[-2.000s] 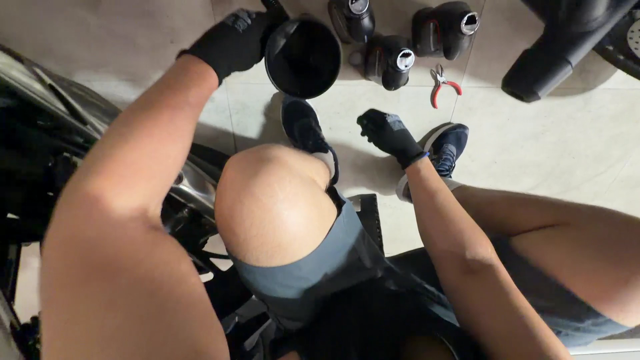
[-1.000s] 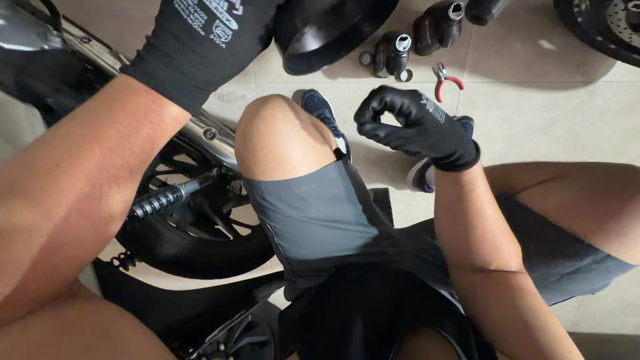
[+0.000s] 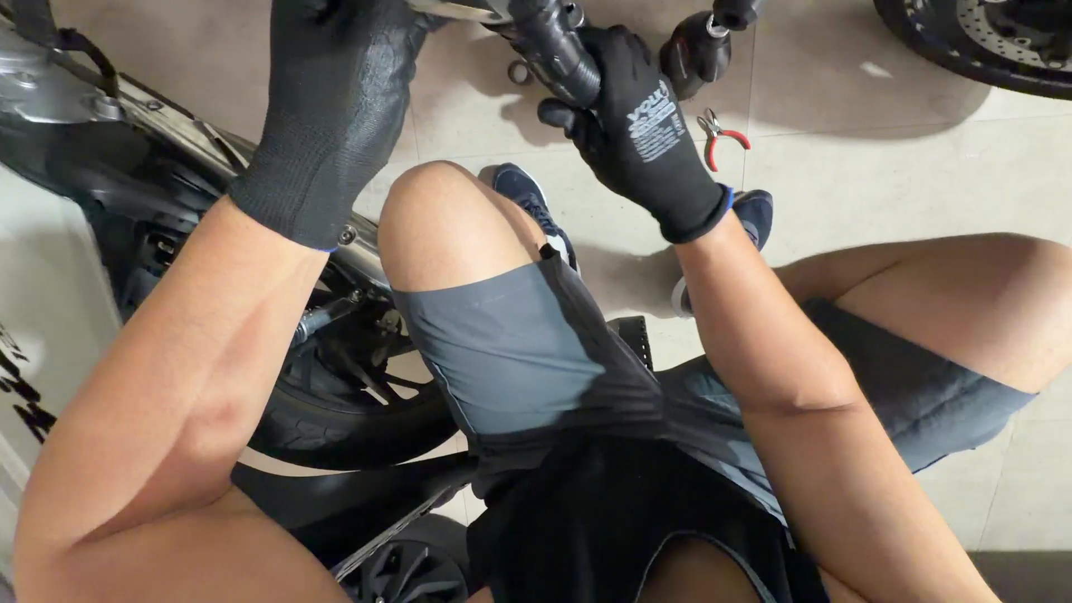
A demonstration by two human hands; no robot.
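Note:
My left hand [image 3: 335,117], in a black glove, is raised at the upper left; its fingers are partly cut off by the top edge, so its grasp is unclear. Beside its fingertips, a pale rim of an object [image 3: 461,8] shows at the top edge. My right hand [image 3: 641,134], in a black glove with a blue cuff edge, curls around the lower end of a black tube [image 3: 548,50] that slants down from the top. The tube's end looks ridged or threaded; its upper part is out of view. Red-handled pliers [image 3: 722,141] lie on the floor right of that hand.
A dark bottle [image 3: 695,59] stands on the floor beyond the right hand, near a small ring [image 3: 519,73]. A motorcycle's rear tyre [image 3: 335,440] and shock absorber [image 3: 327,316] are at the left, beside my knee. Another wheel with a brake disc [image 3: 988,42] is at the upper right.
My right hand has moved up to the black tube, from above the floor where its fingers were curled with nothing visible in them. The black bowl-shaped vessel by my left hand no longer shows whole.

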